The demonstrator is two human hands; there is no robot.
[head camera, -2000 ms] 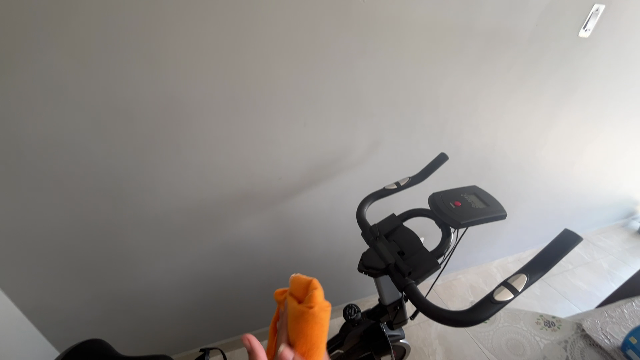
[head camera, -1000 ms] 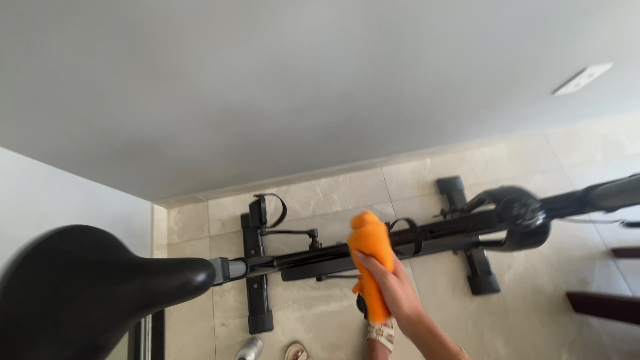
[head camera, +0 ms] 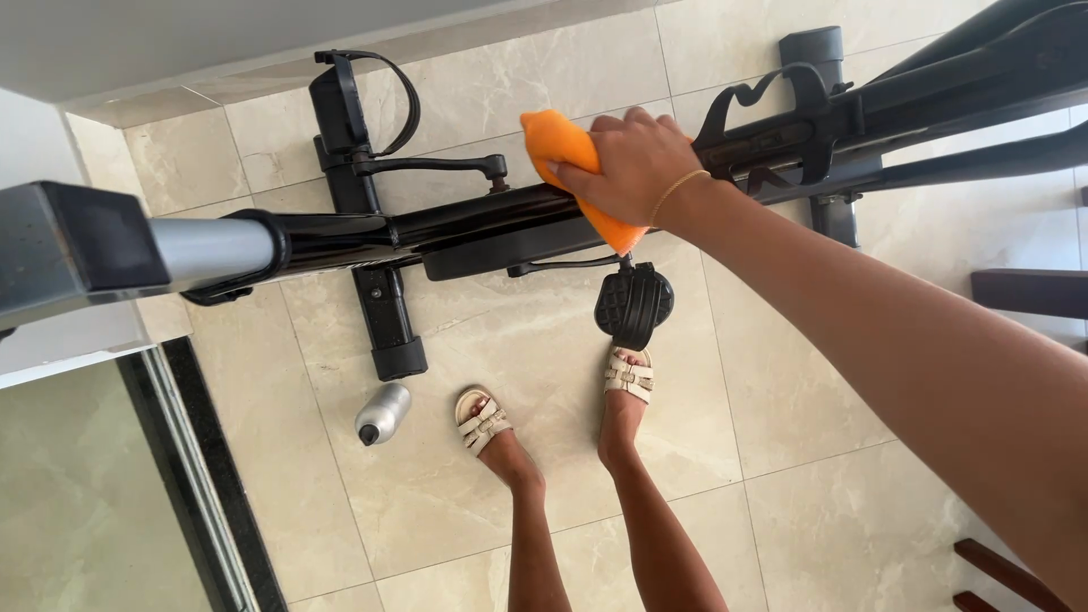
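My right hand [head camera: 642,166], with a thin bracelet at its wrist, grips a folded orange cloth [head camera: 557,146] over the black frame tube [head camera: 484,217] of an exercise bike. The cloth's lower end hangs across the tube; whether it presses on the metal is hard to tell. Below the cloth is one pedal [head camera: 633,304] with its strap, and the other pedal [head camera: 338,106] lies beyond the tube, toward the wall. A bottle holder bracket [head camera: 799,127] rises from the frame just right of my hand. My left hand is out of view.
A silver bottle [head camera: 382,414] is on the tiled floor near the rear stabilizer bar [head camera: 387,323]. My sandalled feet [head camera: 625,382] are beside the near pedal. The grey seat post [head camera: 212,242] enters at the left, a sliding-door track [head camera: 187,476] below it. Dark wooden furniture parts [head camera: 1028,293] show at right.
The view has swung down from the wall and handlebars to the bike's lower frame. My right hand with the cloth is now over the frame tube, and the saddle has left the view.
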